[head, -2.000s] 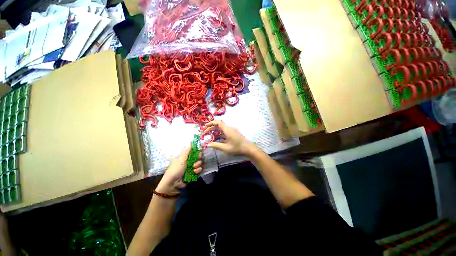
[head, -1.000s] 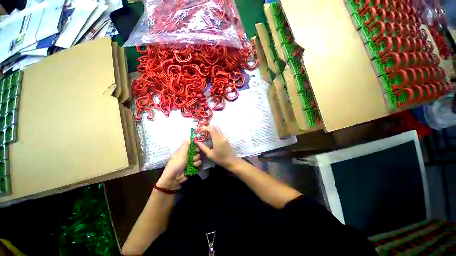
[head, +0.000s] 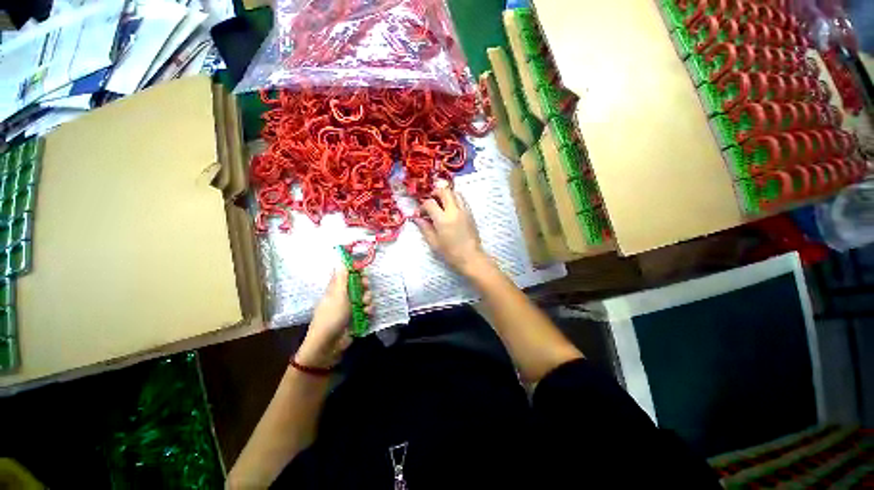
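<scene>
My left hand [head: 333, 311] is closed around a strip of green bases [head: 356, 299], held upright over the front edge of the whitish printed sheet [head: 484, 225]. A red curved piece [head: 362, 253] shows at the top end of the strip. My right hand [head: 448, 230] is at the lower right edge of the heap of red curved pieces [head: 350, 163], its fingertips touching or close to the pieces. Whether it grips one I cannot tell.
A clear plastic bag [head: 359, 48] lies behind the heap. A cardboard sheet [head: 134, 220] with green bases [head: 17, 215] is at left. Stacked boards and rows of finished assemblies [head: 781, 115] are at right. A dark green-topped side table [head: 733, 354] stands lower right.
My right hand has moved from the top of the green strip up and right to the heap's edge. A red piece now shows at the strip's top end. My left hand shifted slightly left.
</scene>
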